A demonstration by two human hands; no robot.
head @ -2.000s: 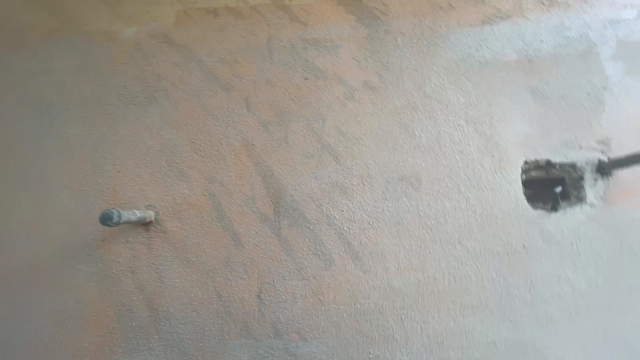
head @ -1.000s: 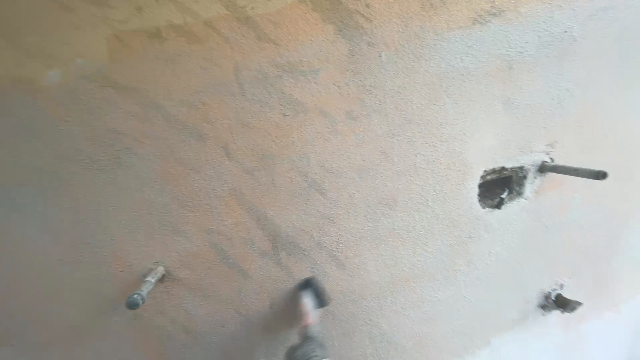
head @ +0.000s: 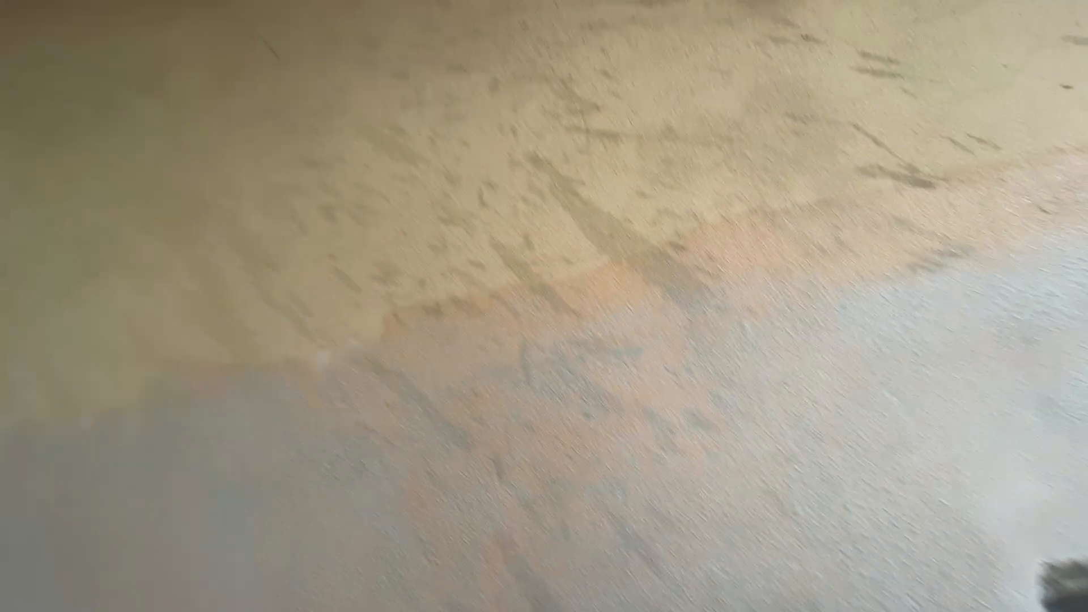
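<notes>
Neither my left hand nor my right hand shows in the head view. A rough wall (head: 680,476) fills the picture, somewhat blurred. Its upper part (head: 459,170) is yellowish beige with darker streaks and smears. Lower down the surface turns pinkish and pale grey, with an uneven, slanting border between the two coats. One broad dark smear (head: 612,234) crosses that border near the middle.
The dark, rough edge of a hole (head: 1067,585) in the wall is cut off at the bottom right corner. The wall's upper left is in dimmer light.
The view has swung upward on the wall. A hand with a dark tool, seen low in the middle a second ago, has left the picture, as have the pipe stubs.
</notes>
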